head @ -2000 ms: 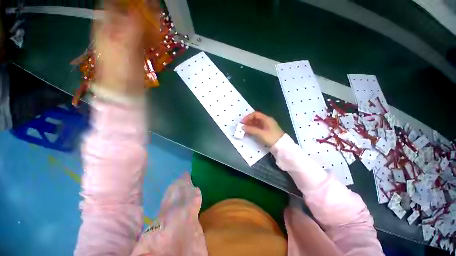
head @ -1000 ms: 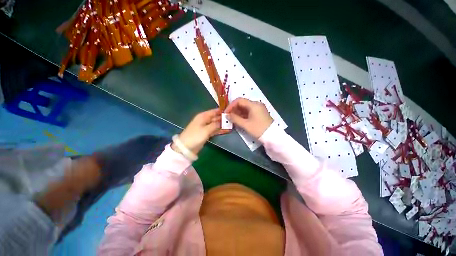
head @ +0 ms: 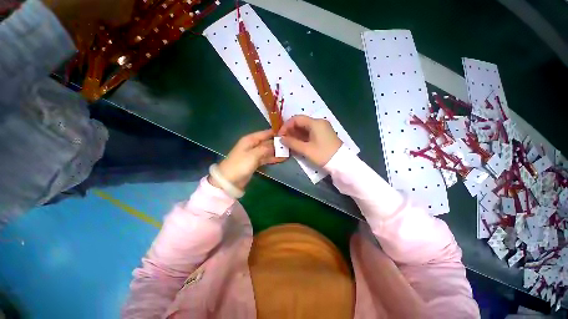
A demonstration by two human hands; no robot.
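My left hand [head: 247,157] holds a small bundle of amber wired parts [head: 256,71] that point up and away over the pad sheet, with thin red leads showing. A white pad [head: 281,147] sits at the near end of the bundle, between my two hands. My right hand [head: 310,140] pinches at the pad's upper right with its fingertips. Whether the pad is stuck to the amber part cannot be told. The white pad sheet [head: 301,93] with rows of dark dots lies under the bundle and partly behind my hands.
A pile of unpadded amber parts [head: 134,40] lies at the upper left, under another person's arm [head: 37,37]. Spare pad sheets [head: 398,93] and a loose heap of padded parts [head: 529,212] lie at right. The green bench [head: 180,93] has a pale edging.
My left hand has come from the amber pile to meet my right hand, now with a bundle. A person has moved in at left, reaching over the pile. The view has shifted slightly.
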